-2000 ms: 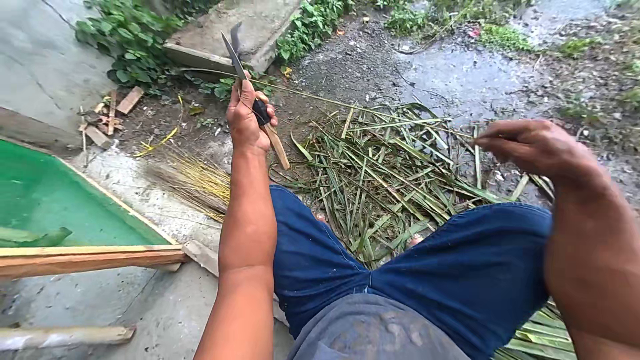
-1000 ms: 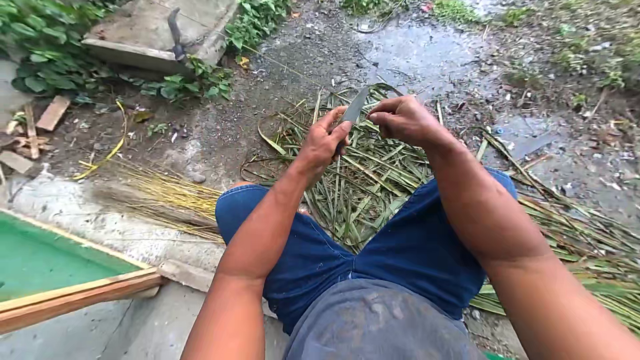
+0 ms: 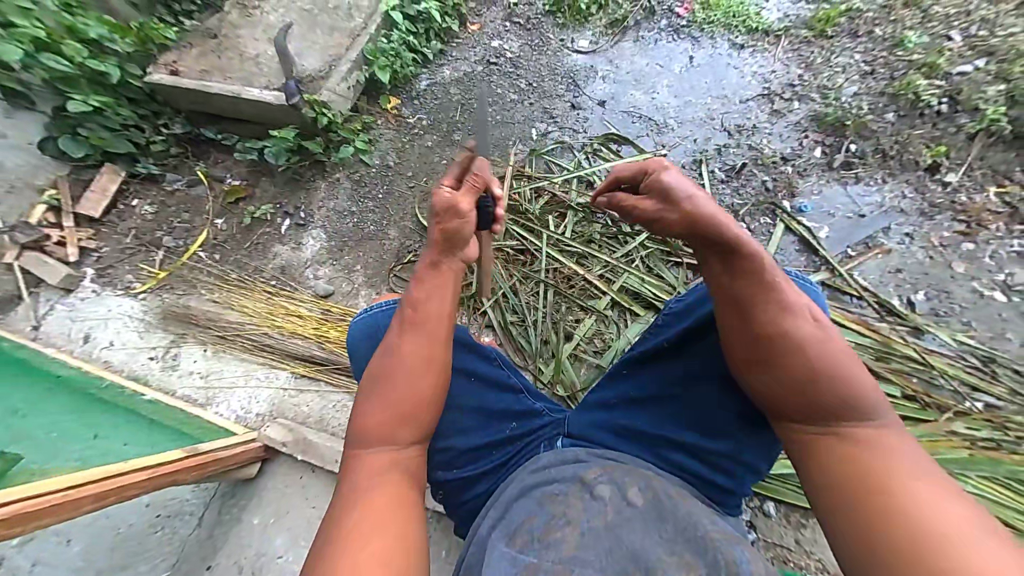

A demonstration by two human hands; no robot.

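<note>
My left hand (image 3: pixel 464 208) is closed round a knife (image 3: pixel 482 120) with its blade pointing away from me; a black part of the grip shows at the palm and a wooden end hangs below it. My right hand (image 3: pixel 652 196) is bent, with thumb and fingertips close together near a thin green leaf strip (image 3: pixel 596 170); whether it pinches the strip is unclear. Under and between both hands lies a heap of cut green leaf strips (image 3: pixel 576 264) on the ground. Yellow and brown thin leaf ribs (image 3: pixel 272 320) lie bundled left of my knee.
A curved sickle (image 3: pixel 286 60) stands at the edge of a concrete slab (image 3: pixel 232 96) at the upper left. Wood scraps (image 3: pixel 52 260) lie at the left, above a wood-framed green panel (image 3: pixel 120 464). Long green leaves (image 3: pixel 944 424) spread at the right, and a board (image 3: pixel 300 444) lies below the leaf ribs.
Compared with one second ago, my hands are farther apart, and the knife blade has turned from slanting right to pointing forward. Two seconds ago the right hand was farther from the left.
</note>
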